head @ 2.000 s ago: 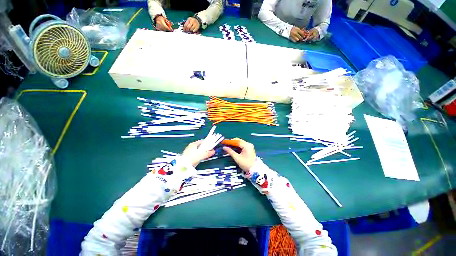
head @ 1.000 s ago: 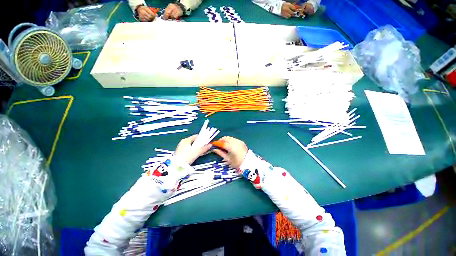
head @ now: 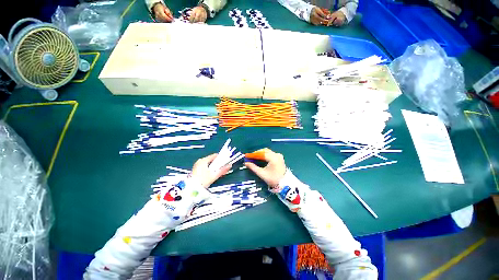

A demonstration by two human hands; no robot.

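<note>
My left hand (head: 207,170) holds a small fan of white leads (head: 226,156), their ends pointing up and right. My right hand (head: 268,165) is just right of it, with orange finger cots (head: 256,156) at the fingertips. Its thumb and finger are pinched at a dark blue end piece (head: 249,161) beside the tips of the leads. A loose heap of blue-banded white pieces (head: 232,198) lies under my hands. A neater blue-banded pile (head: 175,129) lies beyond them, left of an orange lead bundle (head: 257,114).
A long cream box (head: 180,57) lies across the bench. Plain white tubes (head: 350,115), a single white stick (head: 346,185) and a paper sheet (head: 433,146) lie right. A fan (head: 47,58) and clear bags (head: 22,202) are left. Hands of people (head: 328,17) show opposite.
My right hand has moved slightly right, opening a small gap from my left hand, which still holds the white leads. The whole view has shifted a little.
</note>
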